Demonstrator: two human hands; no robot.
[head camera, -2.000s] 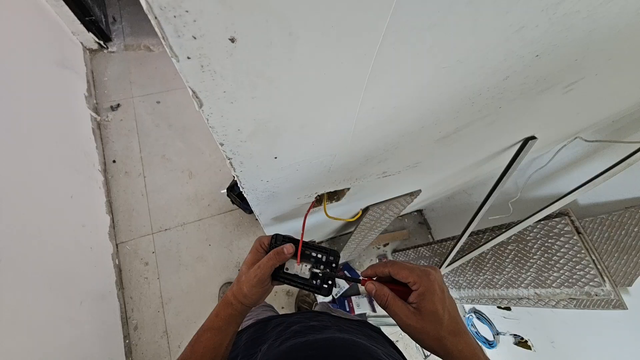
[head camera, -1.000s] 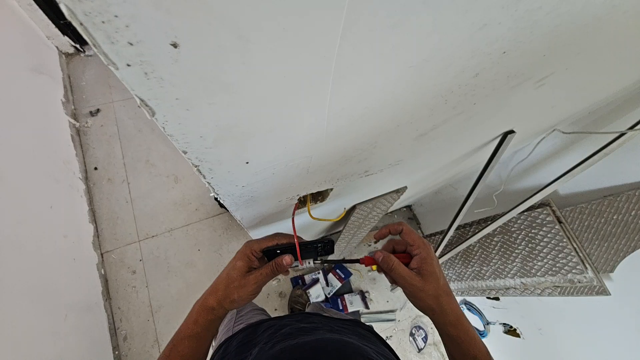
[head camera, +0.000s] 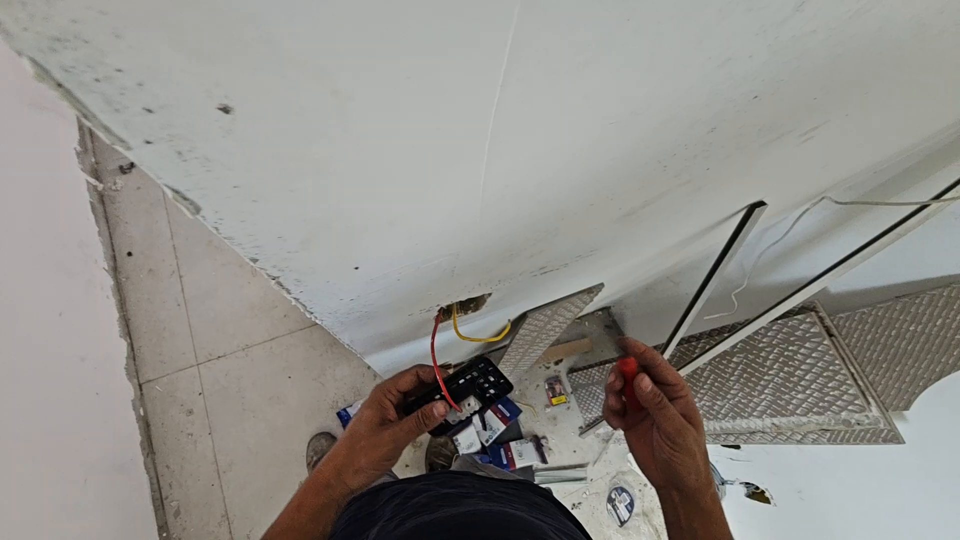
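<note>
My left hand (head camera: 397, 412) grips a black electrical mounting frame (head camera: 491, 379) with a white module (head camera: 469, 407) in it. A red wire (head camera: 434, 352) runs from a hole in the white wall (head camera: 471, 305) down to the module by my left thumb. Beside it a yellow wire (head camera: 481, 340) comes out of the same hole, its other end loose. To the right, apart from the frame, my right hand (head camera: 652, 409) holds a screwdriver by its red handle (head camera: 629, 379); its shaft is hard to make out.
Small printed packets (head camera: 517, 453) lie on the floor below the frame. Patterned panels (head camera: 780, 375) and long black-and-white strips (head camera: 716, 277) lean at the right. A round label-like disc (head camera: 620, 504) lies near my right forearm. The wall's rough edge (head camera: 262, 274) runs at the left.
The screwdriver, at the frame in the earlier views, is now apart from it, off to the right in my right hand. The frame is tilted so that its openings show again.
</note>
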